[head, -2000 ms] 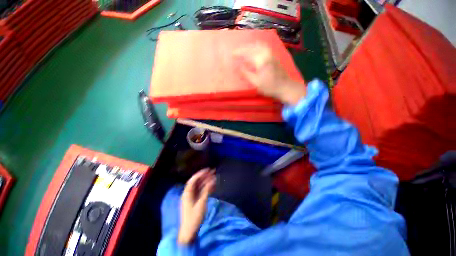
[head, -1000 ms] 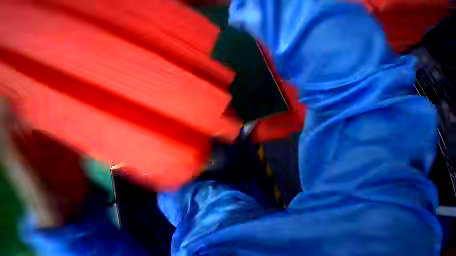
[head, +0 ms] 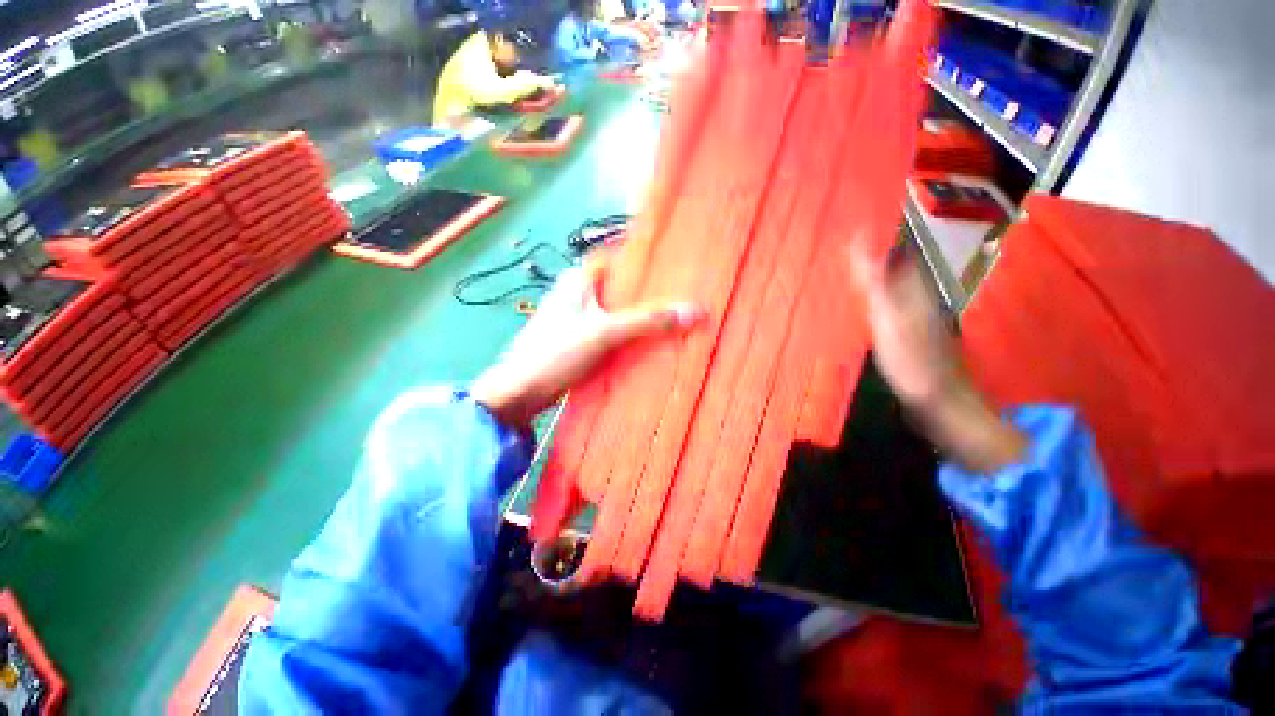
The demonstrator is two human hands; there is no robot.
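A stack of several orange-red foam trays [head: 741, 308] stands on edge in front of me, tilted, between my two hands. My left hand [head: 580, 343] grips its left side, with the thumb over the near edges. My right hand [head: 916, 343] is against its right side and is a little blurred; its fingertips are partly hidden. A dark flat panel [head: 881, 518] lies below and to the right of the stack.
Stacked foam trays [head: 210, 252] with laptop parts stand at the left of the green bench [head: 294, 448]. A black cable [head: 517, 280] lies behind my left hand. More red foam [head: 1133, 350] is at the right. Workers [head: 483, 77] sit farther back. A small round container [head: 559, 557] is below the stack.
The foam stack has gone from a blurred, slanted position at the left to nearly upright in the centre. Both hands are now at its sides, and the view has risen to show the line.
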